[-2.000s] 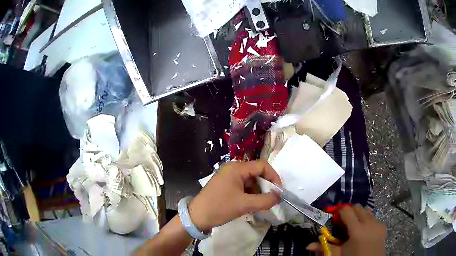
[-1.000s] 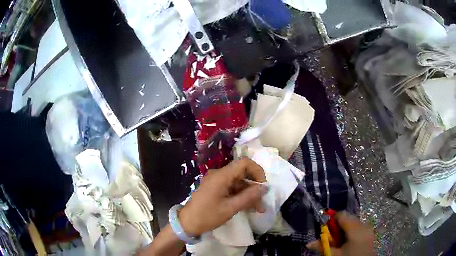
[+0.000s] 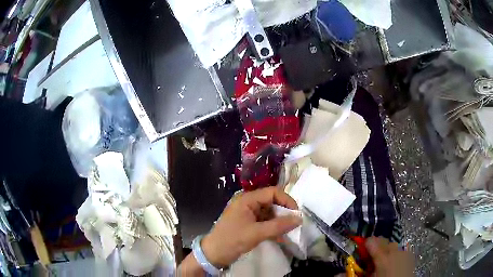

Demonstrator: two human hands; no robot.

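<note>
My left hand [image 3: 251, 230], with a pale band at the wrist, pinches the edge of a white cut piece [image 3: 293, 227] between thumb and fingers. My right hand [image 3: 386, 258] is at the lower right, partly cut off by the bottom edge, and holds scissors [image 3: 335, 237] with red and yellow handles. The blades point up-left towards the pinched piece; whether they touch it is unclear. A white rectangular piece [image 3: 323, 196] lies just beyond the blades. Behind it, cream pieces [image 3: 336, 142] fan out on the lap under a white tie strip [image 3: 324, 135].
Red patterned cloth [image 3: 267, 127] with white offcuts lies beyond the lap. A grey metal tray [image 3: 178, 81] is at upper left. A cream heap [image 3: 127, 211] and plastic bag [image 3: 97, 127] are at left. Bundled pieces [image 3: 475, 173] are at right. The striped lap cloth [image 3: 373, 178] covers the legs.
The view shifted one way and then partly back. The white rectangle now lies beyond the blades, looking smaller than two seconds ago. Both hands remain close together over the lap.
</note>
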